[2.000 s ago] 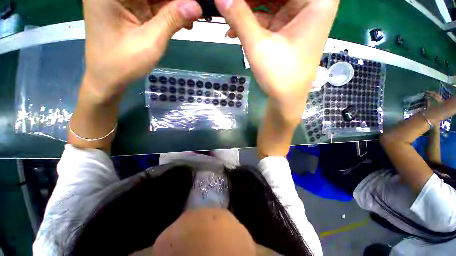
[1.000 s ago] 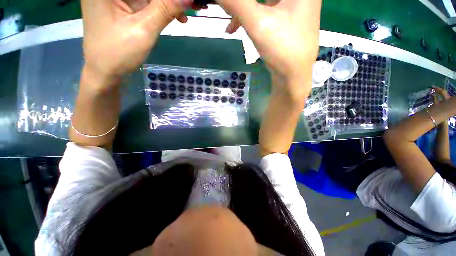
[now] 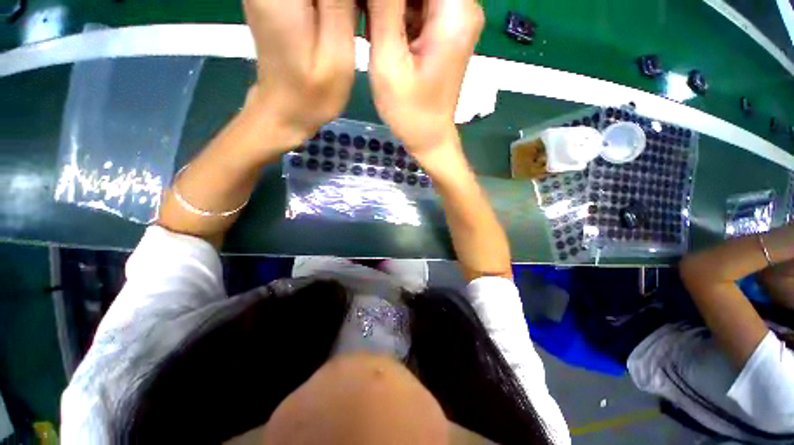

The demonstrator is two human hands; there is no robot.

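Note:
My left hand (image 3: 306, 65) and my right hand (image 3: 425, 74) are close together over the belt's white edge at the top centre. The picture's top edge cuts off their fingertips. A dark patch shows between them, but I cannot tell whether they hold anything. The pad sheet (image 3: 353, 202) lies in front of me, partly under my wrists, with rows of round black pads (image 3: 326, 165) and a glossy bare lower part.
The green conveyor (image 3: 592, 43) carries black units (image 3: 520, 28). A clear bag of small pale parts (image 3: 104, 187) lies left. At right are larger pad sheets (image 3: 649, 191) with a unit (image 3: 630, 216), a white bottle (image 3: 570, 148), translucent lid (image 3: 622, 142), brown block (image 3: 528, 160) and a coworker's arm (image 3: 727, 291).
My hands have come closer together, farther over the belt edge, and my left arm now slants inward. The black unit seen between my fingers earlier is no longer clearly visible. The view has shifted slightly.

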